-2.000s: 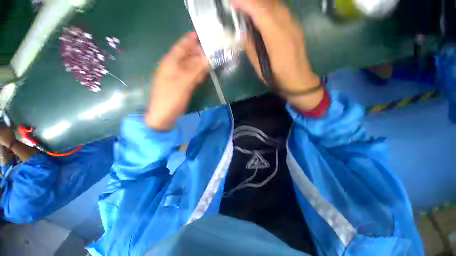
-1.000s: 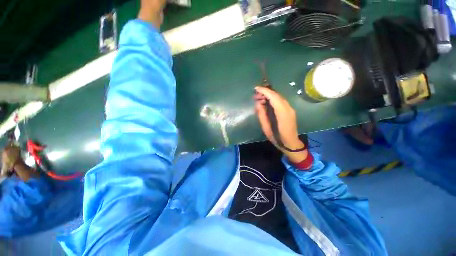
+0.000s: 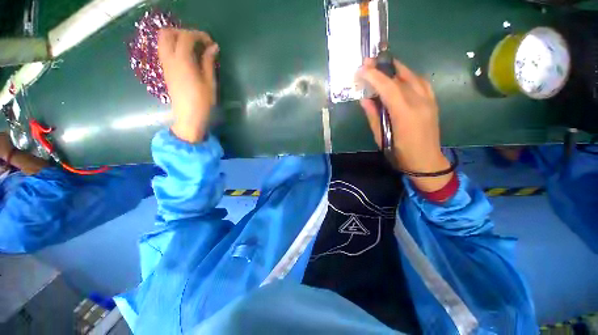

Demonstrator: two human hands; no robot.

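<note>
A phone unit [image 3: 344, 62], a pale rectangle with an orange and dark strip along it, lies on the dark green bench mat in front of me. My right hand [image 3: 403, 108] is at its lower right edge, closed around a slim dark tool [image 3: 385, 127], probably tweezers. A pile of small purple-pink glittering components [image 3: 147, 55] lies at the left. My left hand [image 3: 190, 69] is over the right side of the pile, fingers bent; whether it holds a component cannot be seen.
A yellow roll with a white top [image 3: 543, 62] stands at the right, with white scraps [image 3: 477, 72] beside it. A pale rail [image 3: 88, 26] runs at the upper left. A red clip with an orange wire [image 3: 42, 134] and another person's blue sleeve [image 3: 39, 209] are at far left.
A phone unit now lies before me where the bench was bare. My left arm has come back from reaching over the rail to the pile. My right hand has moved onto the phone's edge.
</note>
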